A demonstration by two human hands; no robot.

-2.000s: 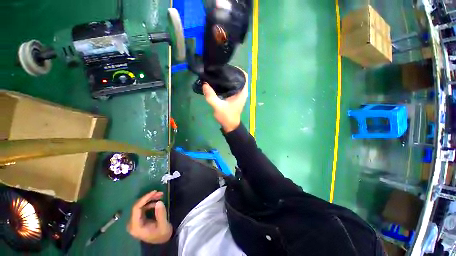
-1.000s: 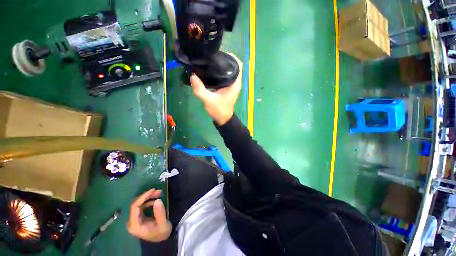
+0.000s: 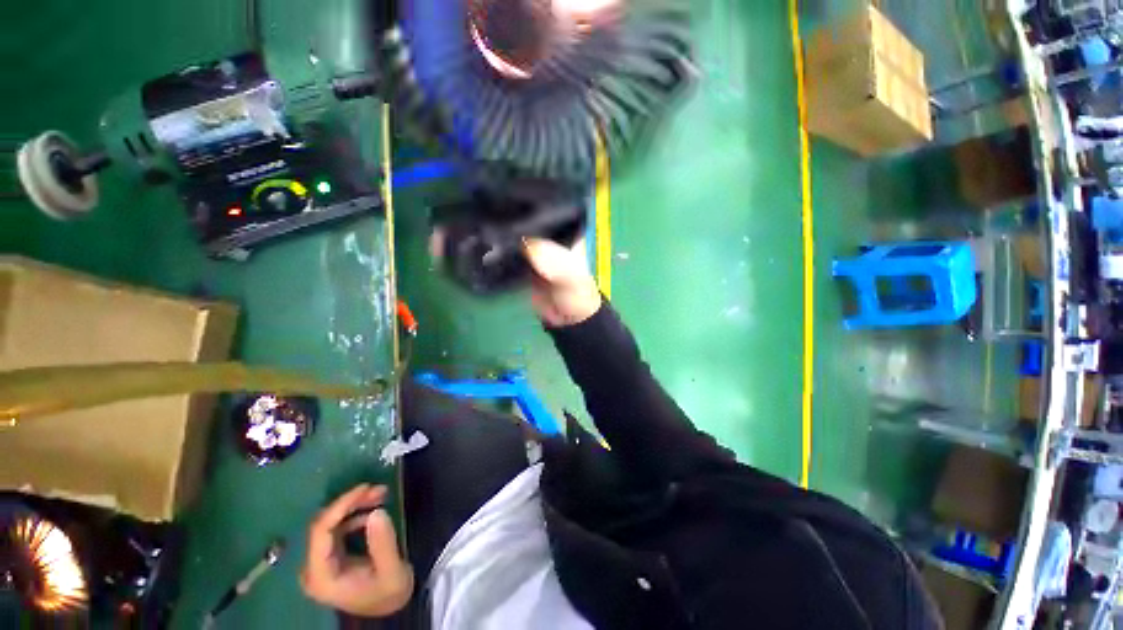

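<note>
A black table fan with a copper-orange centre is at the top centre, blurred, its slatted cage facing up and cut off by the top edge. My right hand grips its dark base end below the cage; some fingers are hidden. My left hand is low over the bench's near edge, half curled, with a gap between thumb and fingers and nothing seen in it. The bench polisher, with lit dial and pale wheel, stands upper left; its right wheel is hidden behind the fan.
An open carton tray, small round dish, pen-like tool and another fan lie on the bench. A white scrap is at its edge. A tan strap crosses the tray. Beyond are a blue stool and carton.
The fan has turned so its slatted cage and copper centre now show instead of the dark housing. My right hand still holds its base end. My left hand keeps its curled pose. The view has shifted slightly.
</note>
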